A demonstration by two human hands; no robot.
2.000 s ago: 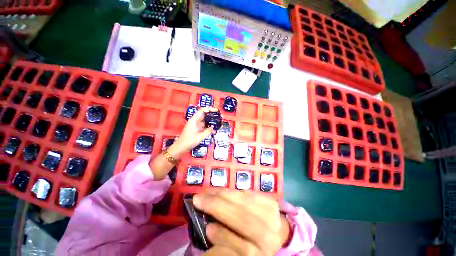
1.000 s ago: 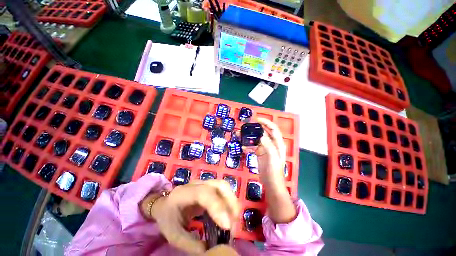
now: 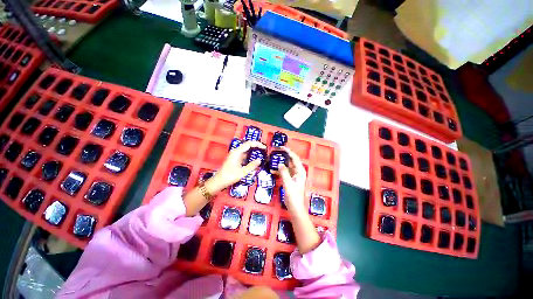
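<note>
My left hand (image 3: 235, 164) holds a smartwatch body (image 3: 255, 155) with a lit screen over the upper middle of the red-orange foam tray (image 3: 156, 190). My right hand (image 3: 294, 178) holds another smartwatch body (image 3: 277, 160), also lit, right beside it. Several lit units lie grouped around and under my hands, partly hidden; one lit unit (image 3: 279, 139) is just beyond them. Unlit or glaring units, such as a silvery one (image 3: 230, 218), sit in the nearer pockets. Empty pockets (image 3: 221, 131) show at the far left and right of the tray.
Full trays stand left (image 3: 153, 131) and right (image 3: 374, 175), with stacked trays (image 3: 365, 96) at far right. Beyond are a record sheet (image 3: 197, 87) with a pen (image 3: 222, 72) and dark unit (image 3: 174, 76), a test instrument (image 3: 304, 64), a white card (image 3: 298, 114) and a calculator (image 3: 214, 37).
My right hand has moved left and my left hand forward from near my body, bringing two lit units side by side over the tray. The view has shifted slightly.
</note>
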